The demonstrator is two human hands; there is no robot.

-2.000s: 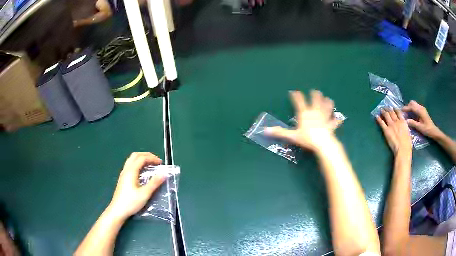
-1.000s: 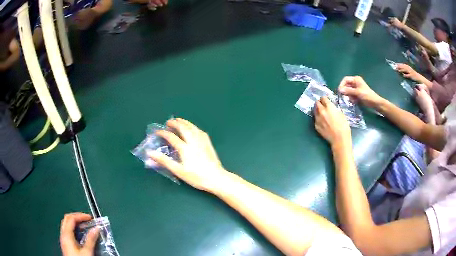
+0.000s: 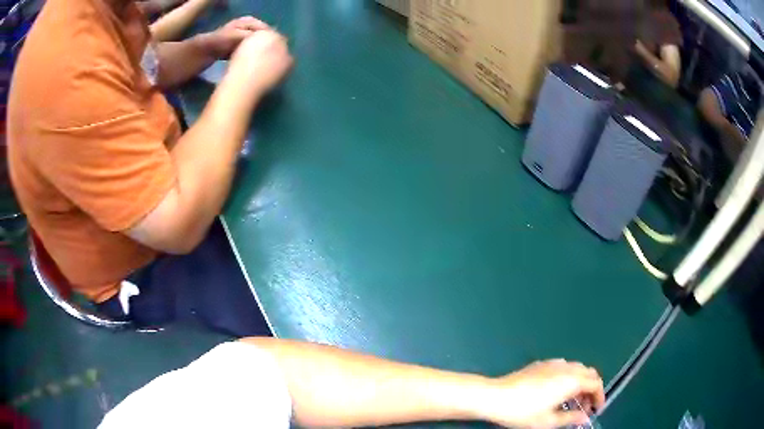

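My left hand is at the bottom edge, right of centre, with the forearm reaching in from the lower left. Its fingers are closed on a clear plastic bag, of which only a small shiny part with something dark shows before the picture cuts it off. A bit of another clear plastic piece shows at the bottom edge further right. My right hand is not in view.
A seated person in an orange shirt leans over the green table at left. Two grey boxes, a carton, white tubes and a yellow-green cable are at right. A seam strip runs near my hand.
The view has swung left. My right hand and the bags under it have left the picture. My left hand still holds the bag by the seam. The person in orange has come into view.
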